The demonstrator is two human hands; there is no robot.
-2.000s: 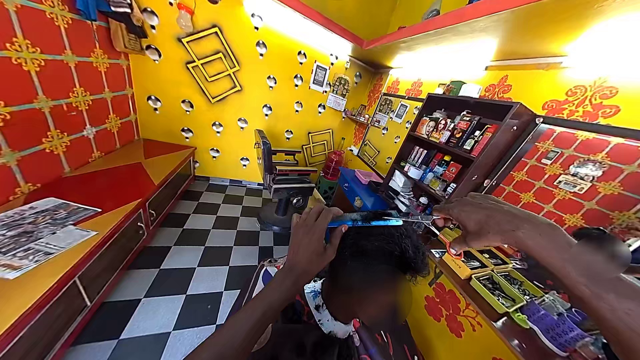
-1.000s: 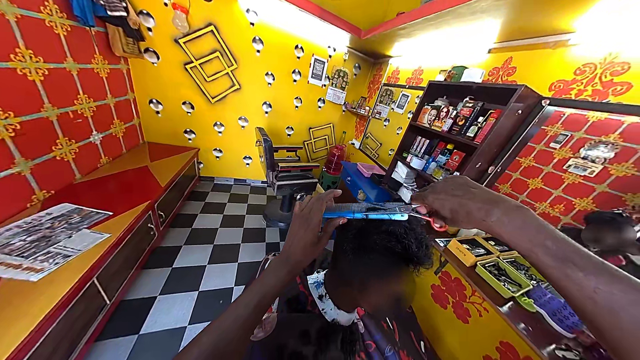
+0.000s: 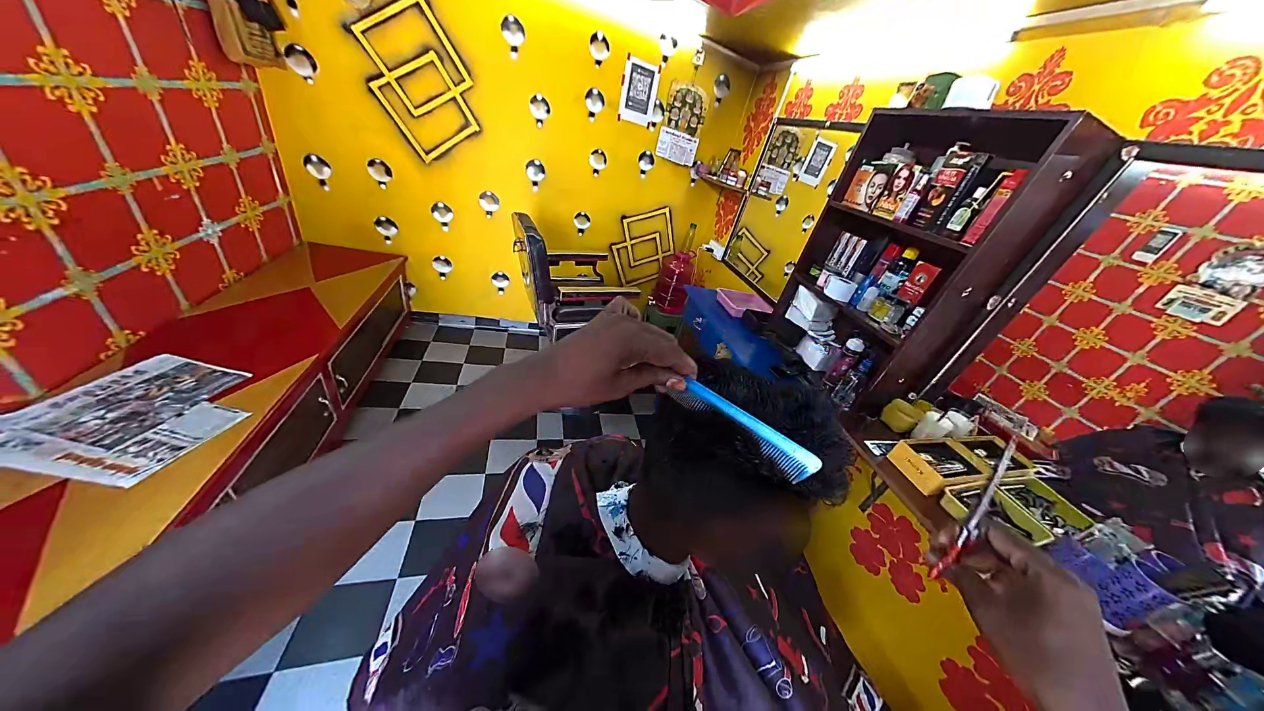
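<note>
Between its fingertips my left hand (image 3: 627,355) grips the end of a blue comb (image 3: 755,432), whose teeth rest against the dark hair (image 3: 825,425) of a seated person. My right hand (image 3: 1027,602), lower right and apart from the head, is closed around red-handled scissors (image 3: 985,509) with the blades pointing up; whether the blades are parted I cannot tell. The person wears a dark patterned barber's cape (image 3: 583,612) and a white and blue neck strip (image 3: 632,543), head bent forward.
At right, a counter holds a yellow tray (image 3: 928,466), a green tray (image 3: 997,518) and a purple basket (image 3: 1101,583). Behind it stands a dark shelf unit (image 3: 1027,212) with bottles and boxes. A barber's chair (image 3: 533,262) is at the back, and a newspaper (image 3: 118,415) lies on the left bench.
My right hand with the scissors has moved from the hair down to the right. The comb, earlier held roughly level above the head, now slants down across the hair.
</note>
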